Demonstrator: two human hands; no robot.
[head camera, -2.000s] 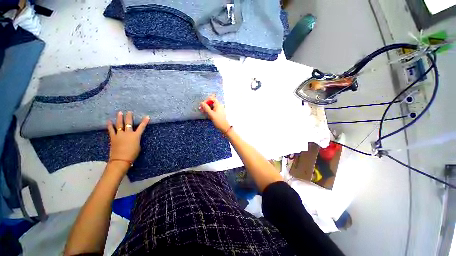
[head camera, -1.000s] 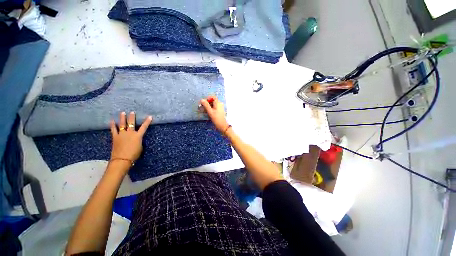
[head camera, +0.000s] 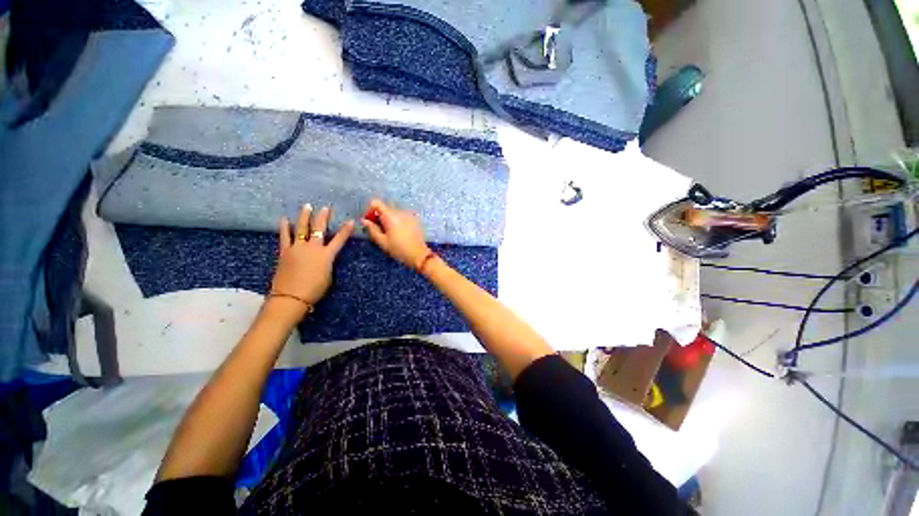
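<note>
A pale grey-blue folded panel (head camera: 403, 181) lies on the white table, with a curved navy edge at its upper left. Speckled navy cloth (head camera: 403, 297) shows below it. My left hand (head camera: 307, 264) lies flat across the edge between the pale and navy cloth, fingers spread, holding nothing. My right hand (head camera: 398, 237) is just right of it at the same edge, pinching a tiny red stick (head camera: 373, 215), perhaps marking chalk; its tip is mostly hidden by the fingers.
A stack of cut panels (head camera: 595, 86) with a grey strip on top lies at the far side. A steam iron (head camera: 705, 224) rests on the right end, near a small dark loop (head camera: 571, 192). Draped denim (head camera: 71, 111) hangs at left. A cardboard box (head camera: 637, 375) is below right.
My right hand with the red stick has moved left along the panel, close to my left hand. The camera view has shifted, so the table things appear further right.
</note>
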